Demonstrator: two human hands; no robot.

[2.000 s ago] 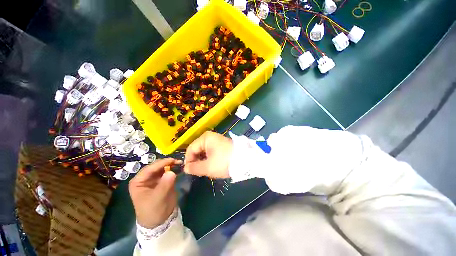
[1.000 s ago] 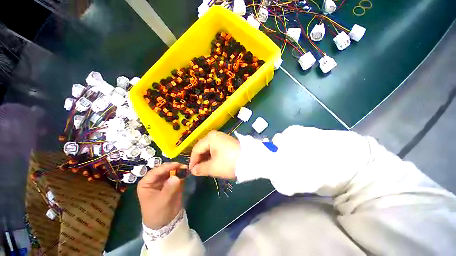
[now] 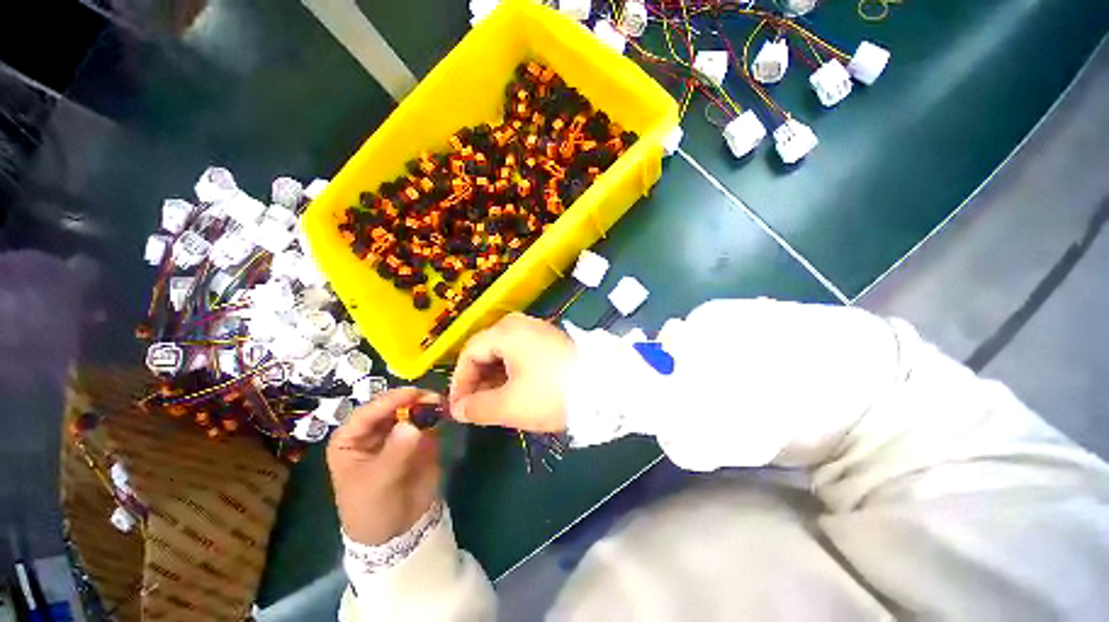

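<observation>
My left hand (image 3: 384, 468) holds a small black-and-orange connector (image 3: 421, 417) between thumb and fingertips, just below the near corner of the yellow bin (image 3: 550, 270). My right hand (image 3: 516, 374) is beside it, fingertips pinched at the connector's right side. What they pinch is mostly hidden, probably a thin lead wire. Loose wire ends (image 3: 542, 452) fan out below my right hand. Two white housings (image 3: 591, 269) lie between the bin and my right sleeve. The bin holds many loose black-and-orange connectors (image 3: 487, 194).
A tangled pile of wired units with white housings (image 3: 262, 261) lies left of the bin. More wired units (image 3: 770, 61) lie beyond its right end. A brown cardboard box (image 3: 213, 522) stands at lower left. A rubber band (image 3: 873, 9) lies at the far right.
The view has shifted slightly. Both hands stay together below the bin. The connector shows more clearly in my left fingertips than two seconds ago.
</observation>
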